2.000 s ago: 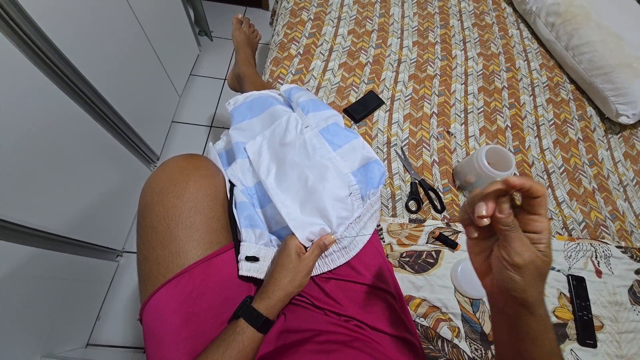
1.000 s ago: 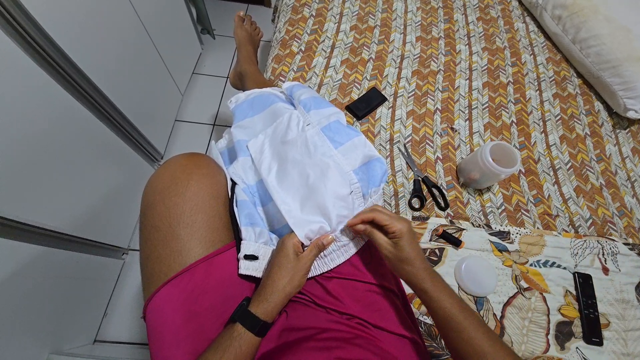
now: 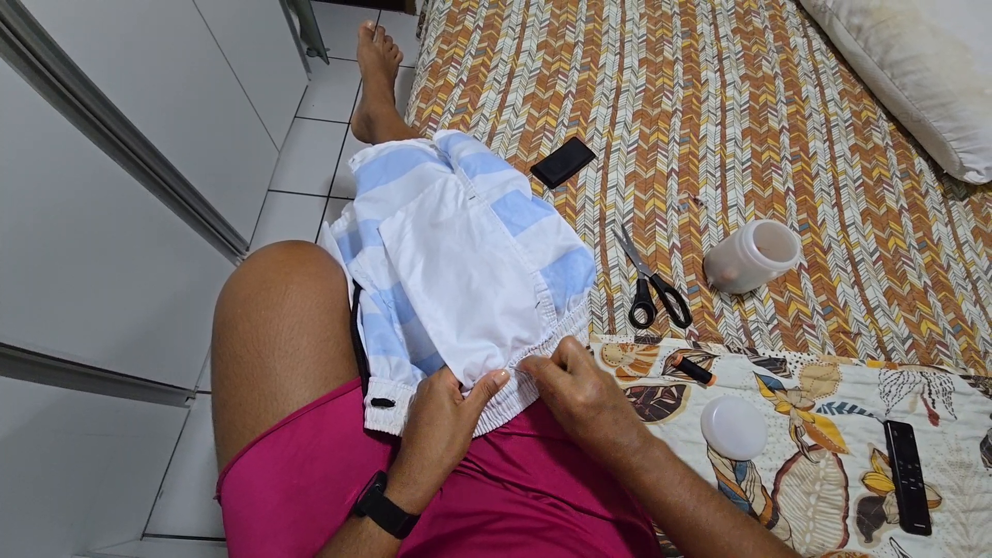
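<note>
A pair of blue and white shorts, inside out with a white pocket lining on top, lies across my lap. My left hand grips the gathered elastic waistband, thumb on top near the lining's lower edge. Just to its right, my right hand has its thumb and index finger pinched together at the same waistband. Whether a needle is between those fingertips is too small to tell. A black cord runs along the left side of the shorts.
On the bed to the right are black-handled scissors, an uncapped translucent jar, its white lid, a dark thread spool, a black remote control and a black phone-like object. A pillow lies at the upper right.
My right hand was raised over the bed near the jar two seconds ago; it has come down left to the waistband beside my left hand. My left hand has stayed on the waistband.
</note>
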